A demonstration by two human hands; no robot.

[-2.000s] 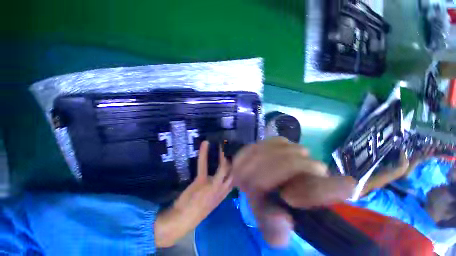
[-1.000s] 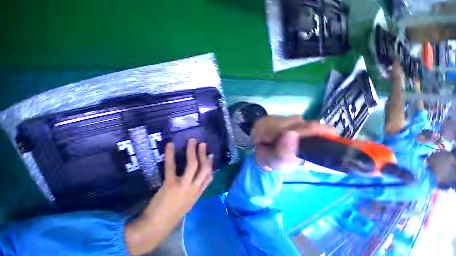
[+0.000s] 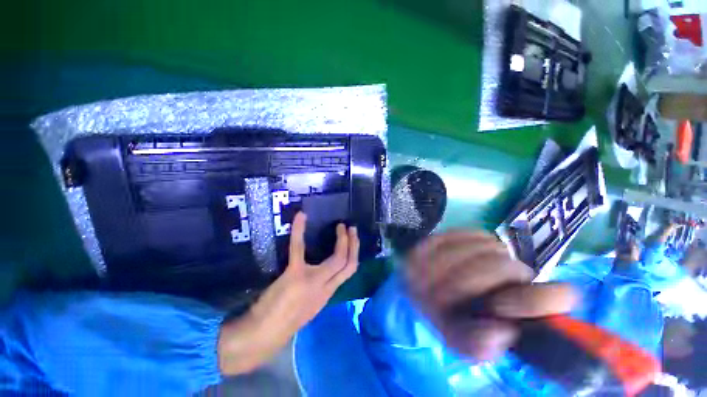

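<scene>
A flat black housing [image 3: 174, 225] lies on a silvery-white foam sheet [image 3: 310, 107]. Two white brackets [image 3: 238, 218] and a pale grey strip [image 3: 261, 233] sit at its middle. My left hand [image 3: 314, 267] rests with spread fingers on the housing's lower right part and holds nothing visible. My right hand [image 3: 473, 291], blurred, is closed around an electric screwdriver with a black body and orange-red rear [image 3: 593, 349]. It is right of the housing, below a round dark screw dish [image 3: 417, 200]. The driver's tip is not distinguishable.
Another black housing [image 3: 543, 74] lies on a white sheet at the upper right. More housings with sheets [image 3: 560, 213] lean at the right. A blue stool [image 3: 333, 357] is below the bench edge. People in blue smocks [image 3: 620, 295] are at the far right.
Since one second ago, the housing and left hand appear further right in the view. My right hand with the screwdriver is lower in the view, and the driver now slants downward to the right.
</scene>
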